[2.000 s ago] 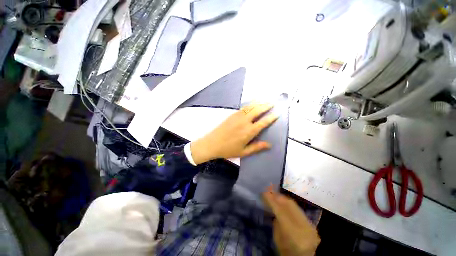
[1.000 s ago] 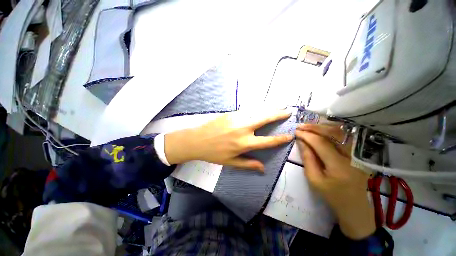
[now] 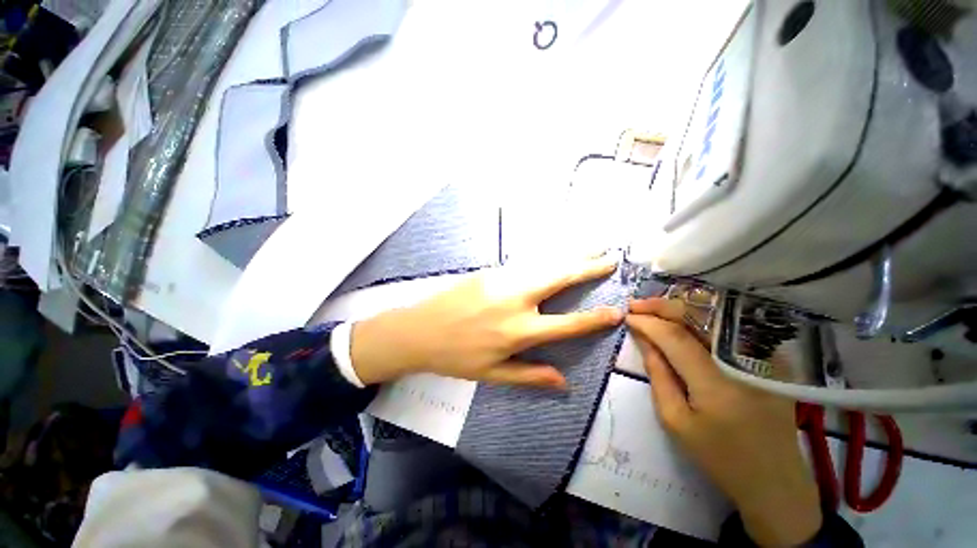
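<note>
A grey ribbed band (image 3: 541,428) with a dark edge lies on the machine bed, its far end at the presser foot (image 3: 632,270). My left hand (image 3: 482,326) lies flat on the band with fingers spread, two fingertips close to the presser foot. My right hand (image 3: 712,396) has its thumb and fingertips together at the band's right edge, just in front of the foot. The needle tip is too small to make out. The white machine head (image 3: 793,139) with blue lettering stands at the right.
Red-handled scissors (image 3: 857,471) lie right of my right hand, partly hidden. A white curved strip (image 3: 321,262) lies over another grey piece (image 3: 429,241) at the left. Grey-edged finished pieces (image 3: 252,150) lie behind. A plastic-wrapped roll (image 3: 177,139) and cables are at far left.
My right hand has come up from the band's near end to its edge beside the foot. The band's far end is now at the foot. Over the last second the hands have hardly moved.
</note>
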